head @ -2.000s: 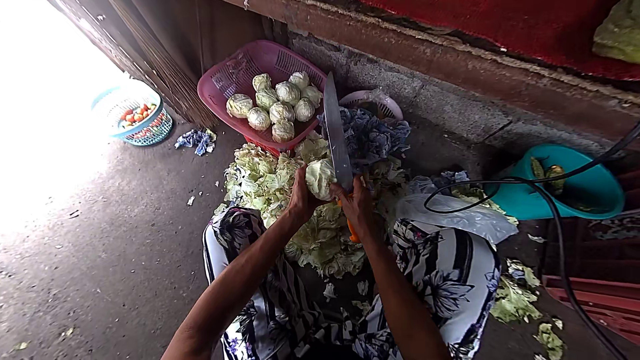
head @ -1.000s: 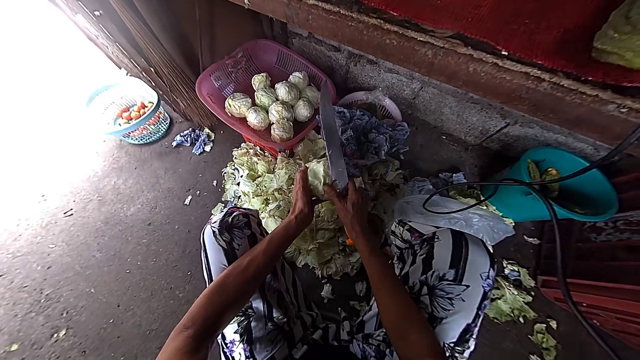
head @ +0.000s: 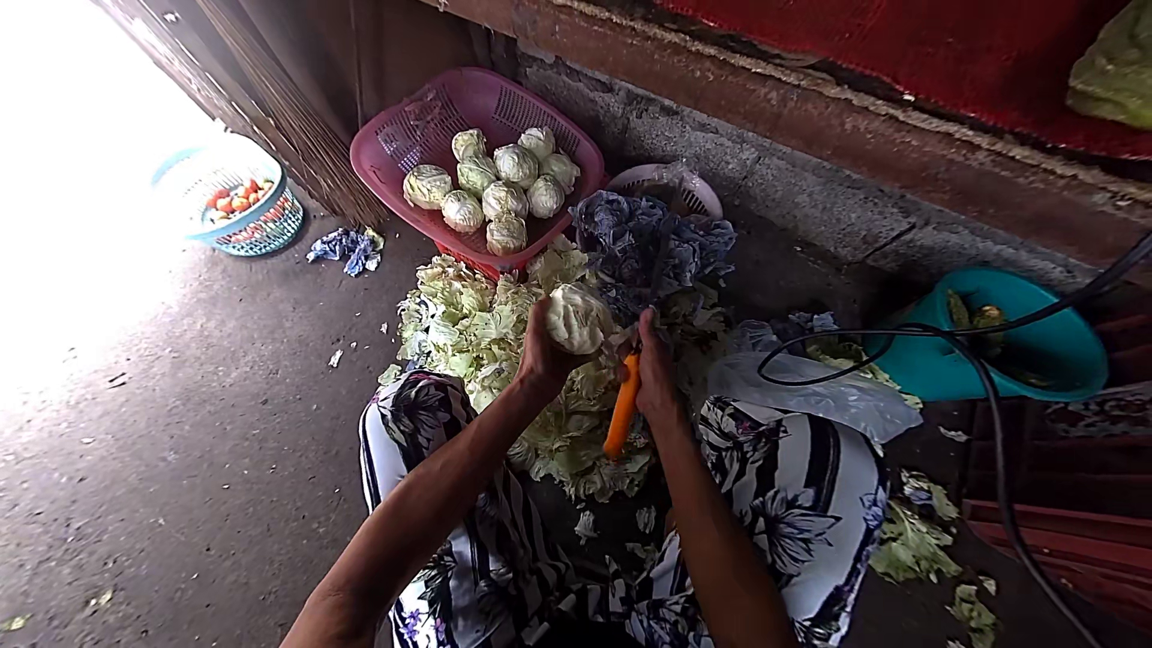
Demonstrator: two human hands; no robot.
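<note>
My left hand (head: 546,354) holds a pale green cabbage head (head: 578,319) from its left and lower side. Just to the right, my right hand (head: 652,364) grips a knife by its orange handle (head: 623,409); the dark blade (head: 664,247) points away from me, hard to make out against purple cabbage leaves (head: 643,236). Beneath both hands spreads a heap of loose green cabbage leaves (head: 472,328). Beyond it, a pink plastic basket (head: 387,171) holds several cabbage heads (head: 506,200).
A blue-rimmed basket (head: 261,225) with tomatoes stands at the left by a stick broom (head: 297,126). At the right a teal bucket (head: 927,360) lies tilted, a black cable (head: 1001,450) crossing in front. A clear plastic bag (head: 810,391) lies near my right knee. A block wall runs behind.
The knife blade, bright and raised beside the cabbage before, now looks dark and sits farther from it, with its orange handle in plain view. My hands have moved slightly apart.
</note>
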